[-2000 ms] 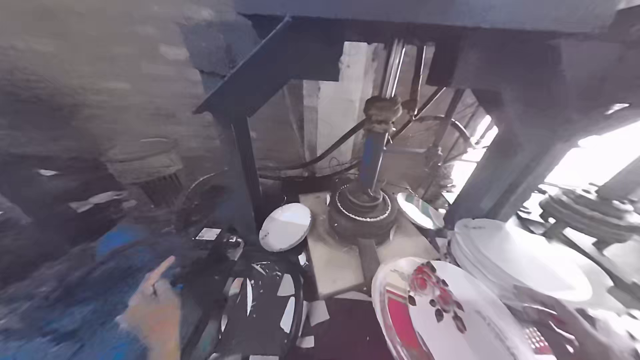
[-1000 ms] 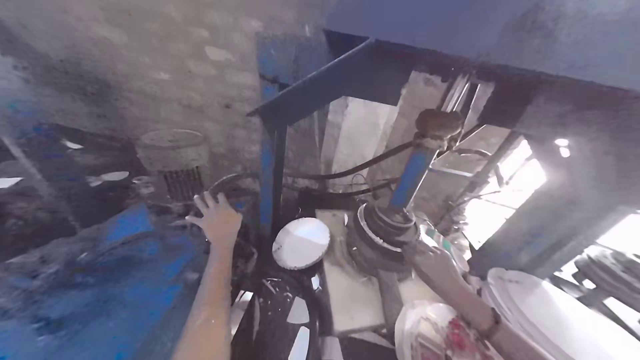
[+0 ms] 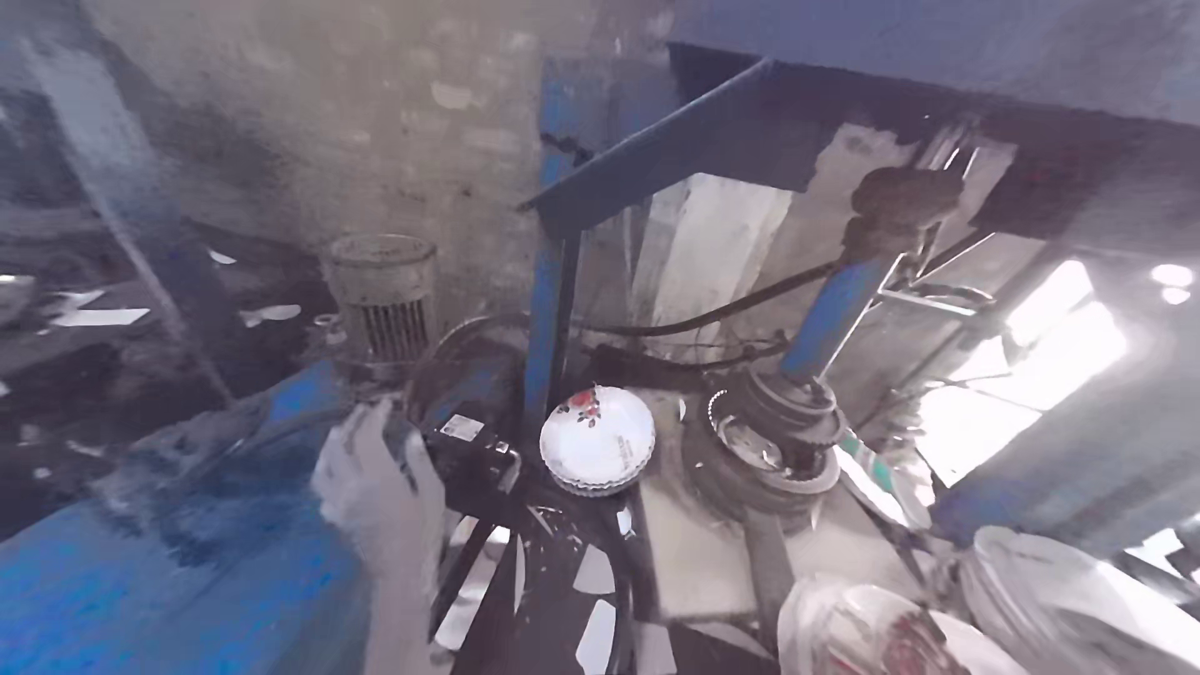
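My left hand is raised at the lower left with nothing in it, its blurred fingers near a dark box with a pale label. Right of it lies a small stack of white scalloped plates, the top one bearing a red flower. The press with a blue ram has its ram down at the round metal mould. Floral plates lie at the lower right, blurred. My right hand cannot be made out in this view.
A finned motor stands behind my left hand. The press's blue steel post rises behind the small plates. White plates are piled at the right. Pale scraps lie low in front.
My right hand, at the mould one second ago, is no longer seen there. A red-flowered top now shows on the small plates, which looked plain white before. My left hand is lower.
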